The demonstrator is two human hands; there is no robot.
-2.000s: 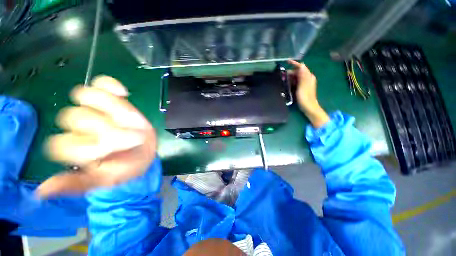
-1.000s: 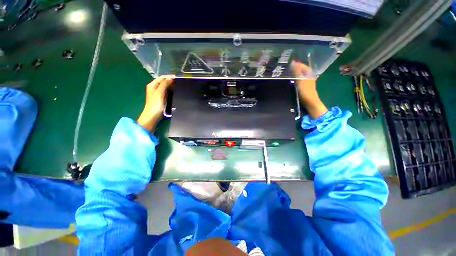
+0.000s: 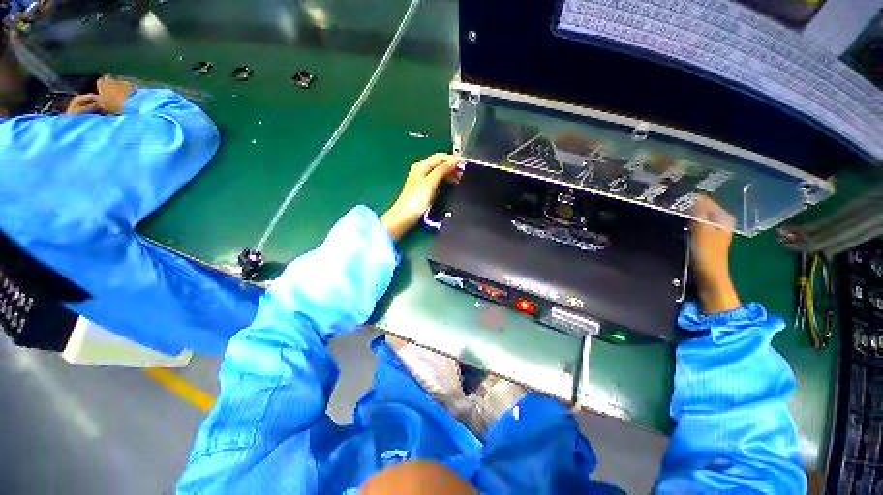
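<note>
The black machine base (image 3: 571, 256) lies in front of me, with red digits, a glowing red switch and a green light on its front edge. A dark nest (image 3: 564, 205) sits at its rear centre; I cannot tell whether a part is in it. The clear guard (image 3: 629, 172) with a warning triangle stands over the rear. My left hand (image 3: 422, 193) is at the base's left rear corner, by the side handle. My right hand (image 3: 714, 247) is at the right side, its fingertips partly behind the guard. Whether either hand grips anything is unclear.
A dark machine housing (image 3: 620, 97) with a white printed sheet (image 3: 716, 58) stands behind the guard. A pale hose (image 3: 334, 135) crosses the bench at left, near small dark parts (image 3: 302, 78). Another person's blue sleeve (image 3: 145, 184) is at left. Loose wires (image 3: 811, 300) and a black tray (image 3: 862, 358) are at right.
The view has turned left and tilted, showing more of the other person. My left hand, raised and blurred two seconds ago, is at the base's left side. My right hand stays at the right side.
</note>
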